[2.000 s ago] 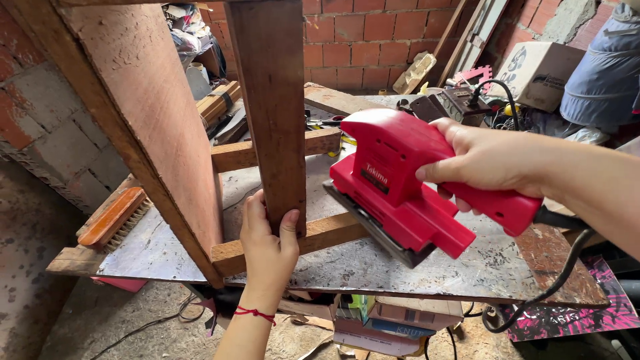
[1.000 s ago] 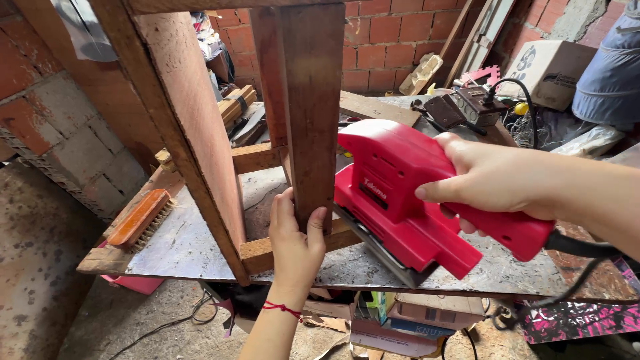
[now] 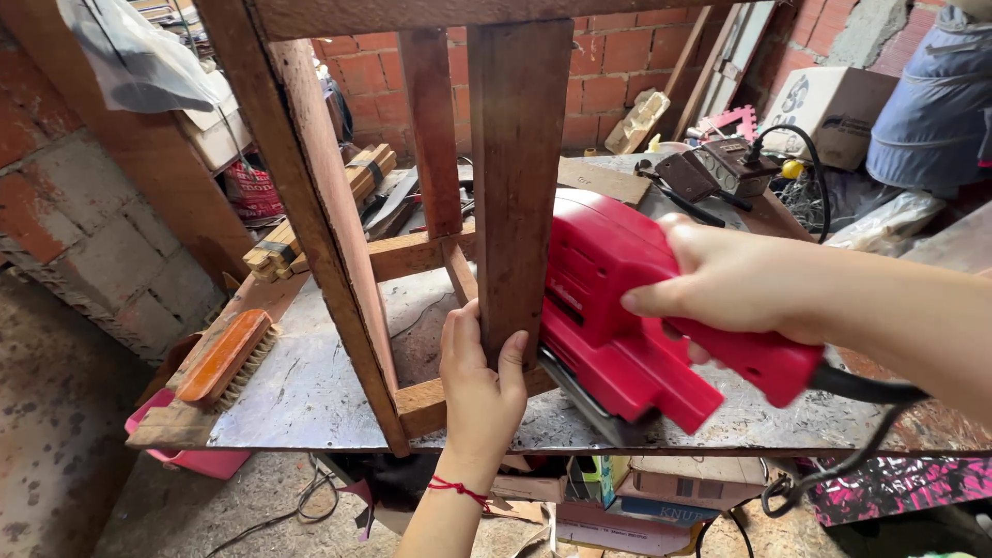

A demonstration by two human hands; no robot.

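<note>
My left hand (image 3: 482, 380), with a red string round its wrist, grips the lower end of an upright wooden slat (image 3: 515, 186) of a brown wooden frame (image 3: 310, 209). The frame stands on the metal-topped workbench (image 3: 287, 387). In my right hand (image 3: 721, 271) is a red electric sheet sander (image 3: 612, 294), held by its rear handle. The sander is tilted, just right of the slat; the slat's edge hides its front, so contact cannot be told for sure. Its black cord runs off from the handle to the right. Part of the sander's base is blurred.
A wooden-backed brush (image 3: 229, 356) lies at the bench's left edge, above a pink tub (image 3: 205, 463). Bundled wood strips (image 3: 283, 244) lie behind the frame. At the back right are a metal outlet box (image 3: 732, 167) with a plugged cord and a cardboard box (image 3: 833, 116). Boxes sit beneath the bench.
The sander, in my right hand throughout, now sits closer against the slat, its front partly behind it. My left hand keeps its hold low on the slat. The view has shifted somewhat.
</note>
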